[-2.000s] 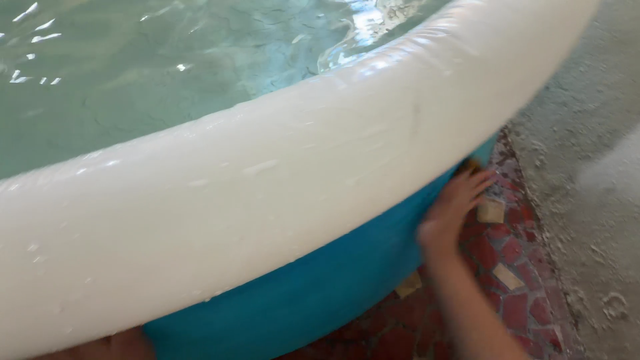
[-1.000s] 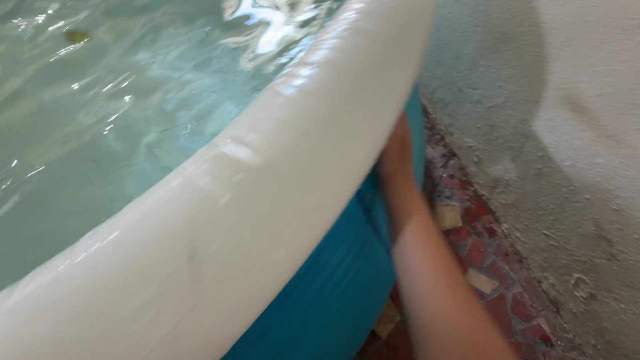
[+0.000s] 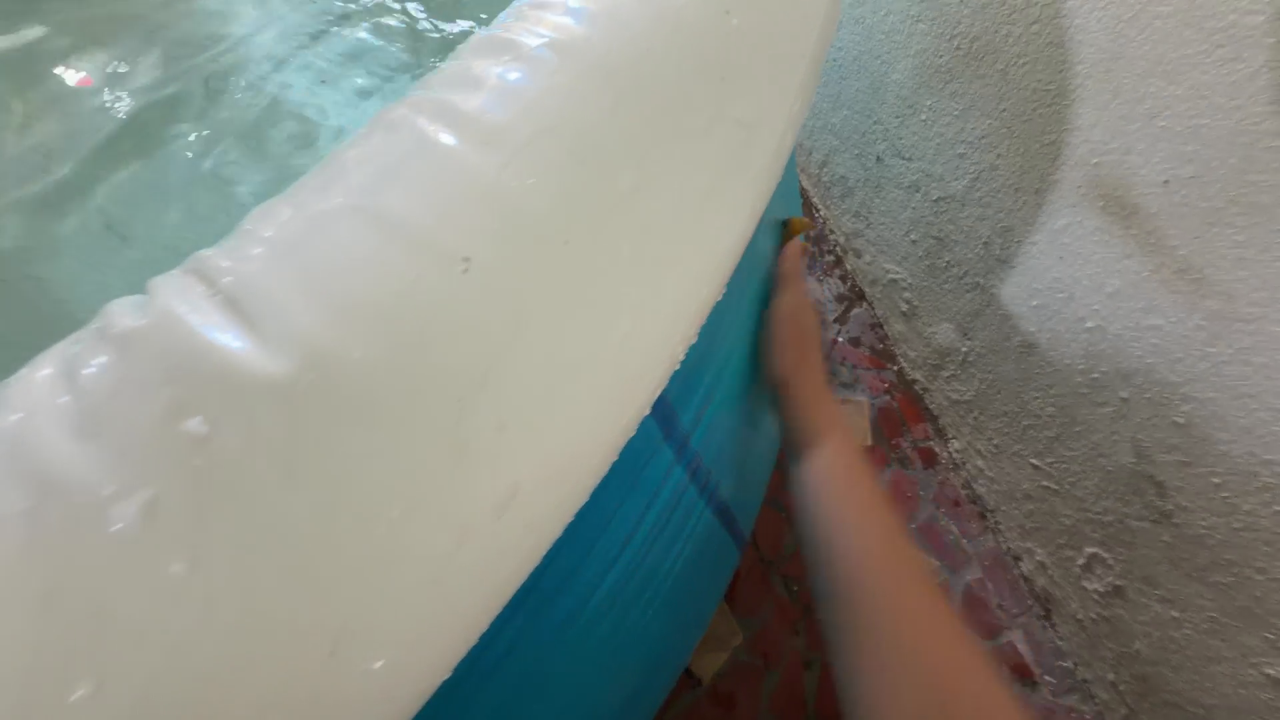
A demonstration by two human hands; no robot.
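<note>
A white inflatable ring [image 3: 480, 330] forms the rim of a pool holding water [image 3: 220, 170]. Below it runs the blue pool wall [image 3: 640, 540], crossed by a dark slanting line. My right hand [image 3: 798, 340] lies along the outer side of this wall, its forearm coming up from the bottom right. A small yellow-orange thing [image 3: 796, 228] shows at the fingertips, partly hidden; whether the fingers grip it cannot be told. My left hand is out of the picture.
A rough plastered wall [image 3: 1000, 300] rises close on the right. Between it and the pool runs a narrow strip of red mosaic floor [image 3: 920, 490], with pale pieces [image 3: 716, 645] in it.
Two seconds ago part of my left hand showed under the rim at the lower left; it is gone from view. The view has shifted. My right hand remains at the pool's outer side.
</note>
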